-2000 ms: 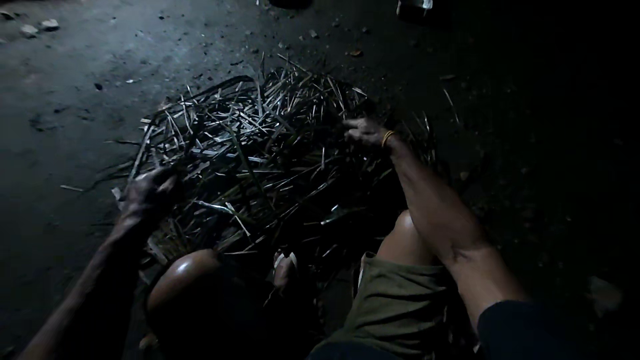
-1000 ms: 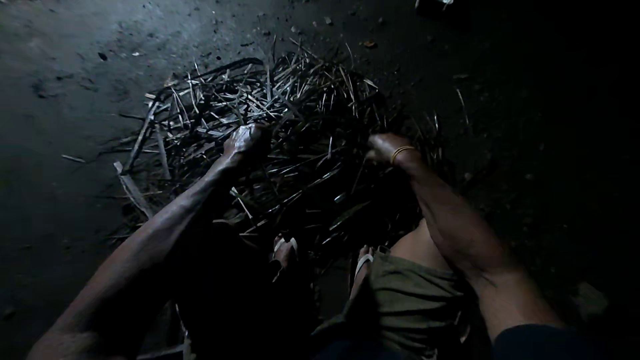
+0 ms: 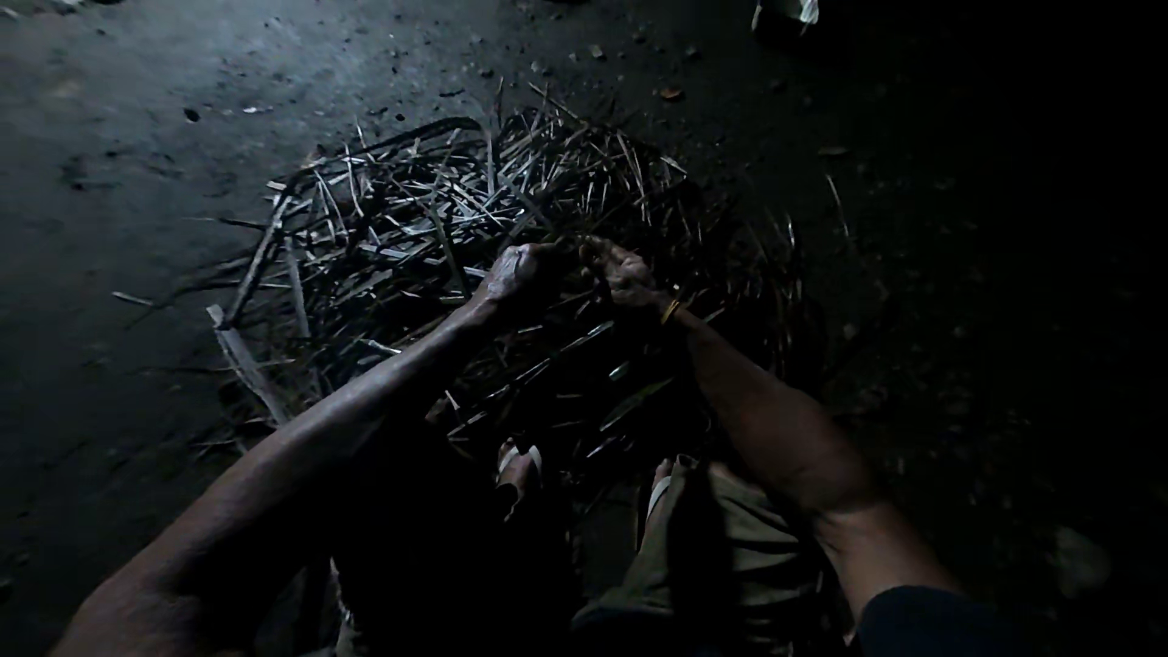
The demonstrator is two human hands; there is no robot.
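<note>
A wide heap of cut dry stalks and long leaves lies on the dark ground. Over its middle, my left hand and my right hand are close together, knuckles up, with curled fingers. Something thin, perhaps a stalk or leaf strip, shows faintly between the fingertips; dim light hides whether either hand grips it. A yellow band circles my right wrist. The left fingers are mostly in shadow.
My feet in sandals, the left and the right, stand at the heap's near edge. A flat pale strip sticks out at the left. A pale object lies at the top; small debris dots the ground.
My left hand has moved from the heap's left side to its middle. The two hands, wide apart before, are now close together.
</note>
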